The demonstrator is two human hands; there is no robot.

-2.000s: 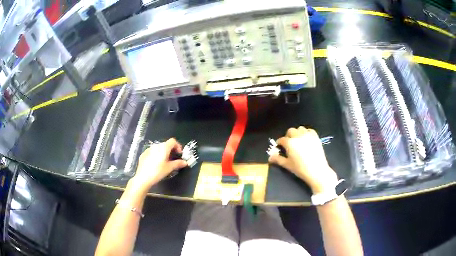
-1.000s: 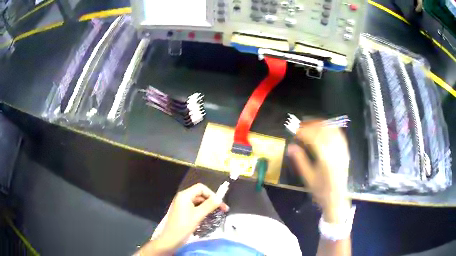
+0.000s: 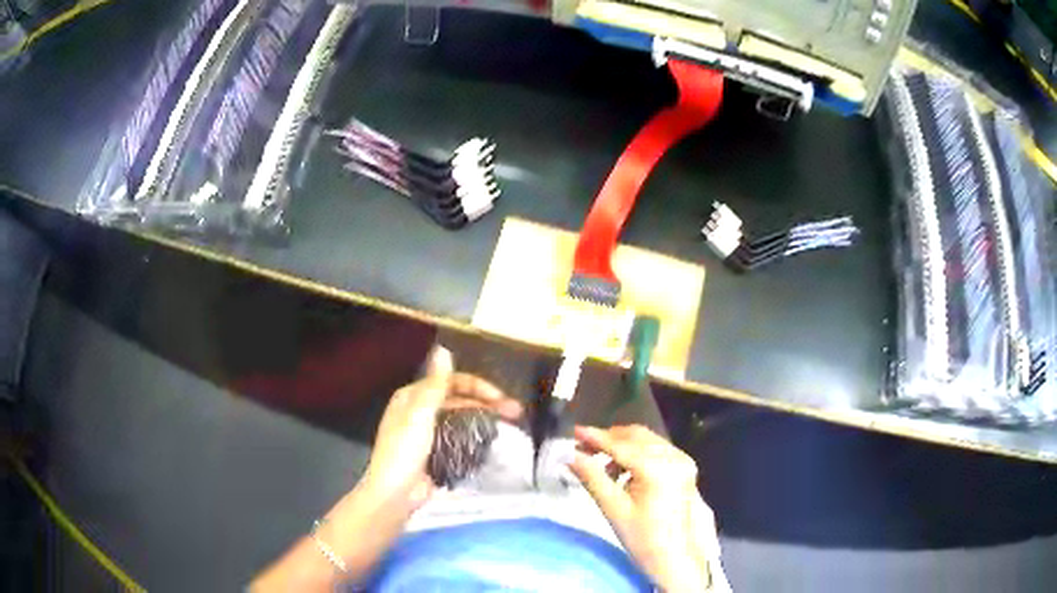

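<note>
My left hand is over my lap with a dark speckled bundle against its palm and fingers. My right hand is to the right, thumb and fingers bent close together; whether anything is between them is unclear. Between the hands, a black lead with a white end hangs from the tan test board at the bench edge. Fanned cable assemblies with white plugs lie left and right of the board.
A red ribbon cable runs from the beige tester to a black connector on the board. A green piece stands at the board's right. Clear plastic trays of cable assemblies lie far left and far right.
The view has tilted down. My right hand has left the right-hand pile and come over the lap beside the lead. My left hand has moved off the lead's white end, its fingers more spread.
</note>
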